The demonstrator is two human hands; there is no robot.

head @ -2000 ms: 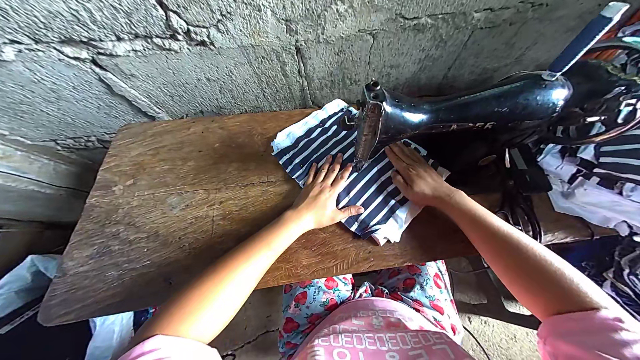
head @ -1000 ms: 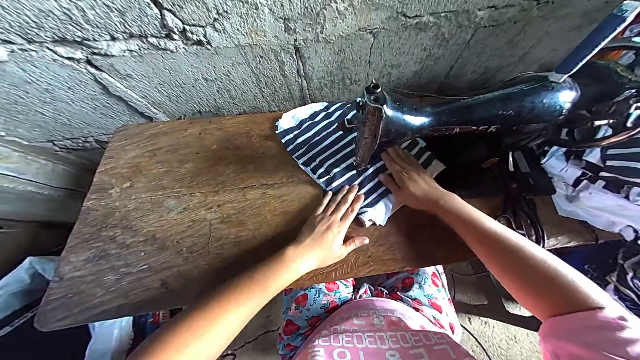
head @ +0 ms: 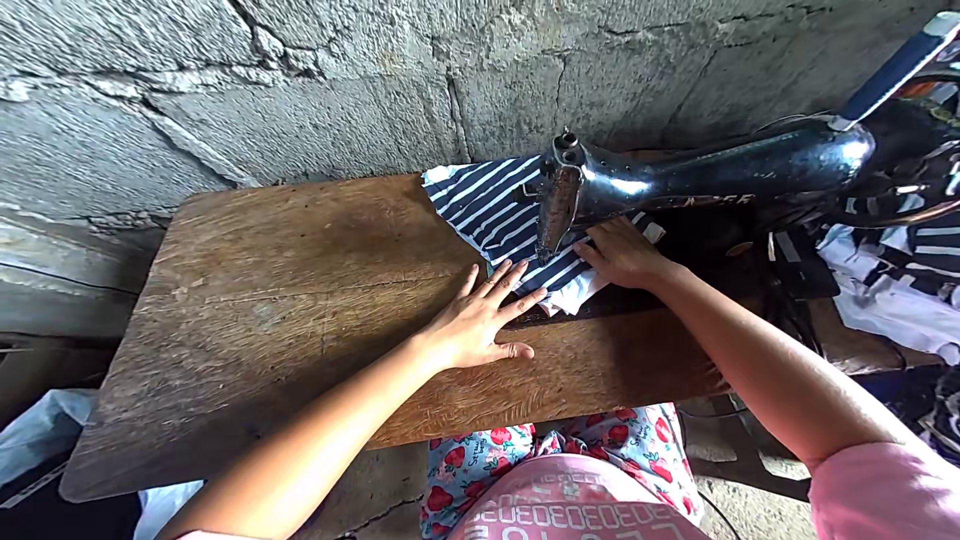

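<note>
A navy-and-white striped fabric piece [head: 487,202] with white cloth at its edges lies under the head of a black sewing machine [head: 675,169]. My left hand [head: 476,322] rests flat with spread fingers, its fingertips on the fabric's near left edge and its palm over the wood. On the right, behind the needle area, my right hand [head: 622,253] lies on the fabric close to the machine arm, with some fingertips hidden beneath it. The needle and presser foot cannot be made out clearly.
The machine stands on a worn wooden table [head: 300,322] against a rough concrete block wall [head: 360,97]. More striped and white cloth [head: 892,300] is heaped at the right. A pale bag [head: 52,420] and dark cloth sit below the table's left end.
The striped fabric has turned and moved away toward the wall. My left hand, earlier flat on the middle of the fabric, is now at its near edge.
</note>
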